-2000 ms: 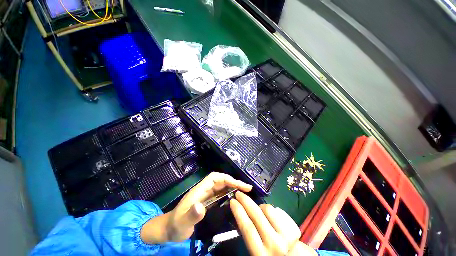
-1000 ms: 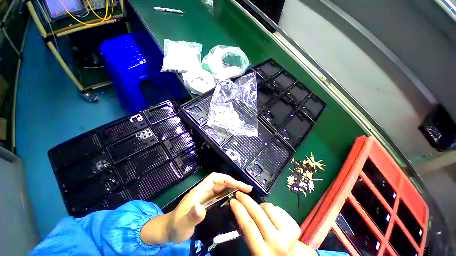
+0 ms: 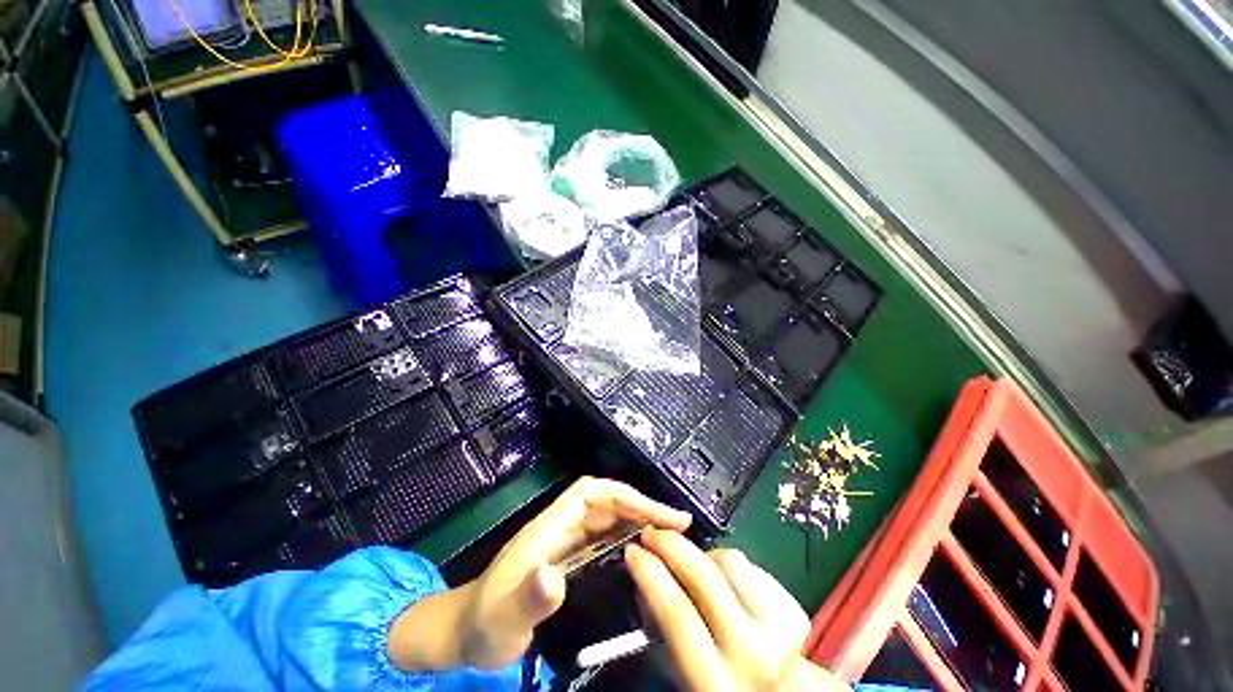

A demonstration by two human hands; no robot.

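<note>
A thin dark phone middle frame (image 3: pixel 598 550) is held nearly edge-on at the bottom centre. My left hand (image 3: pixel 534 575) grips it along its length, thumb on the near side and fingers over the far side. My right hand (image 3: pixel 717 608) has its fingertips pinched together at the frame's right end. Any small part or tool between those fingertips is too small or hidden to tell. A slim white thing (image 3: pixel 613 649) shows below the hands.
Black blister trays lie at left (image 3: pixel 338 419) and centre (image 3: pixel 649 406), with a clear plastic bag (image 3: pixel 633 298) on the centre one. A red-orange tray (image 3: pixel 892 541) is at right, beside loose slivers (image 3: pixel 825 480). White bags (image 3: pixel 498 156) and a blue stool (image 3: pixel 345 169) are behind.
The whole view has shifted slightly. My hands stay close together at the frame, with the right fingertips slightly moved at its end.
</note>
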